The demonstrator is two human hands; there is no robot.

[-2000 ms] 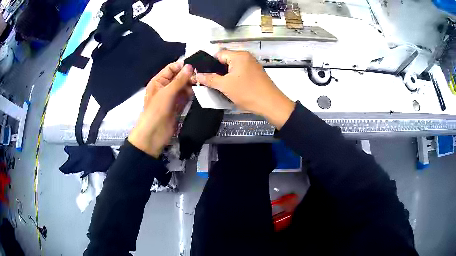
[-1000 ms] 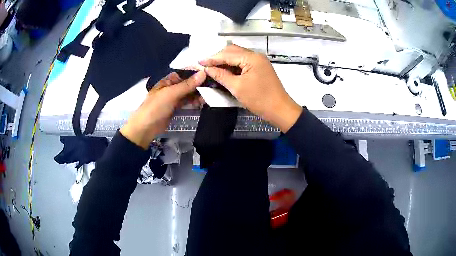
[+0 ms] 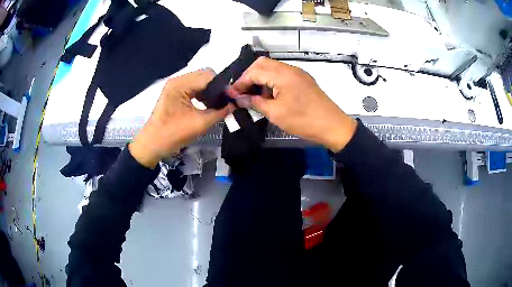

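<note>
A black cloth piece (image 3: 245,140) hangs from both hands over the front edge of the table, its upper part bunched between the fingers. My left hand (image 3: 182,112) pinches its left side. My right hand (image 3: 286,98) pinches it from the right, the fingertips of both hands nearly touching. A white slip (image 3: 231,121) shows below the fingertips, partly covered by black cloth. Whether the slip is attached cannot be told.
Joined black garment pieces with straps (image 3: 140,53) lie at table left. A dark panel (image 3: 261,4) lies at the top, beside brass tabs (image 3: 340,9) and a silver bed plate (image 3: 314,23). A ruler (image 3: 393,138) runs along the table's front edge. Cloth pieces (image 3: 168,182) hang below it.
The black cloth has been turned and bunched upward between the hands. The white slip is now more covered by black cloth. The view has shifted slightly, with the bed plate higher in the picture.
</note>
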